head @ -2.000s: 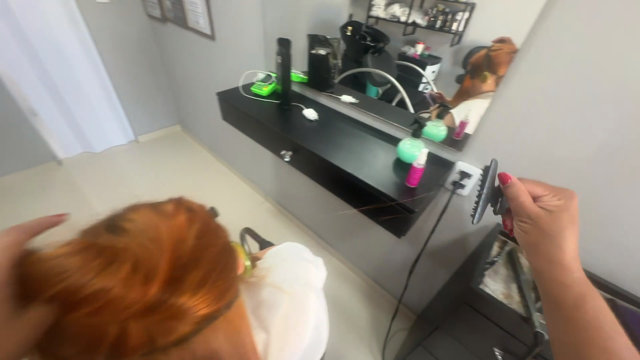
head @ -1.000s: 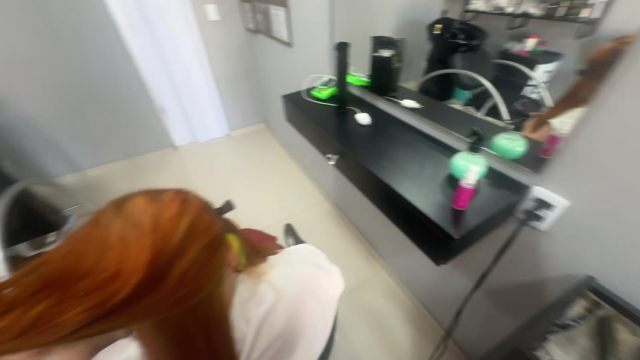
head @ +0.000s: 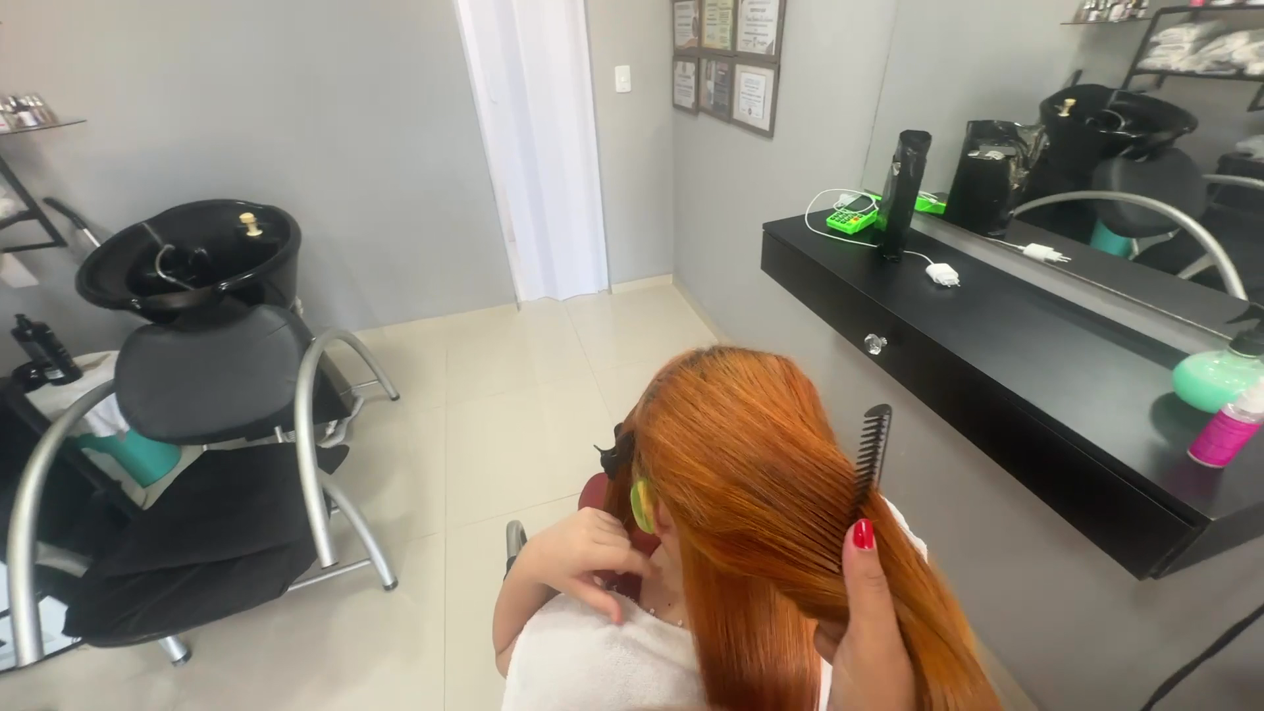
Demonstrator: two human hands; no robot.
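Observation:
My right hand, with a red thumbnail, is at the lower right with a dark comb in its grip. The comb stands nearly upright, its lower teeth in the long orange-red hair of a seated person. My left hand is not in view. A white towel covers the person's shoulders. The person's own hand rests near the neck. A dark hair clip and something yellow-green show at the left side of the head.
At the right, a black wall shelf below a mirror holds a green card terminal, a white charger, a mint-green bottle and a pink bottle. A washbasin and a metal-armed chair stand at left.
The comb, held up by my right hand away from the hair two seconds ago, is now in the hair. My left hand, beside the head then, has left view. The view has swung left.

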